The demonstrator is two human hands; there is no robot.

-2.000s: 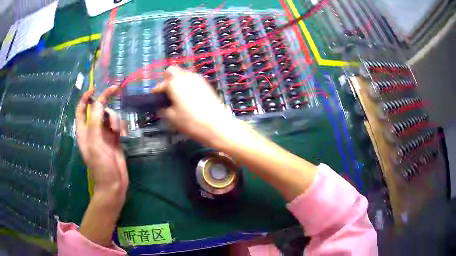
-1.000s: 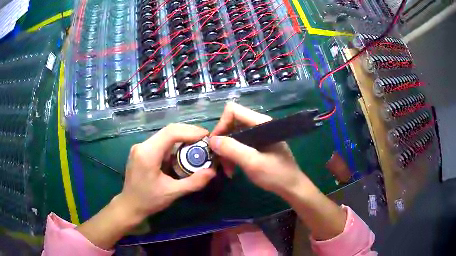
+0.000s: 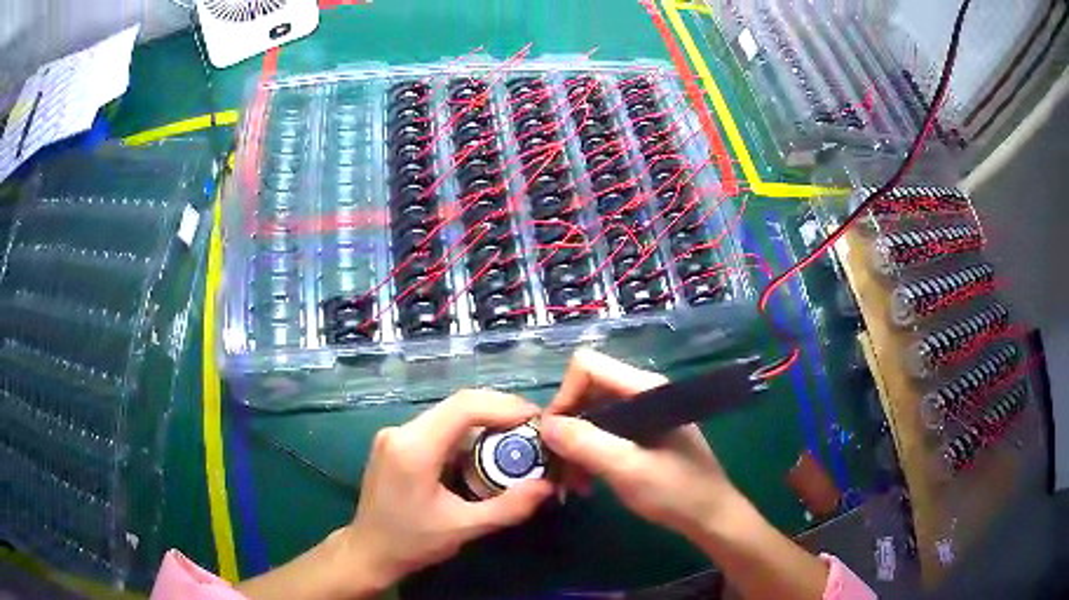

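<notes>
A small speaker (image 3: 513, 455) lies face-up on the round test fixture (image 3: 478, 469), showing a silver ring and a blue-grey centre. My left hand (image 3: 428, 481) curls around the fixture and speaker, thumb and fingers at the rim. My right hand (image 3: 639, 451) holds the black test probe (image 3: 692, 396), its front end hidden by my fingers at the speaker's right edge. The red and dark probe cable (image 3: 862, 217) runs up from its rear. Behind, the clear blister tray (image 3: 469, 358) holds rows of black speakers with red leads; its left rows are mostly empty pockets.
An empty clear tray (image 3: 82, 352) lies at left. At right, speaker rows stand over a cardboard sheet (image 3: 897, 410); another tray (image 3: 821, 94) is behind. A reddish-brown block (image 3: 812, 483) lies near the right front edge. A white device (image 3: 252, 29) and paper (image 3: 65, 100) are at the back left.
Two seconds ago both hands were over the main tray's left side, the fixture uncovered. Since one second ago, hands, speaker and probe keep the same hold; the whole view has shifted, showing more of the back.
</notes>
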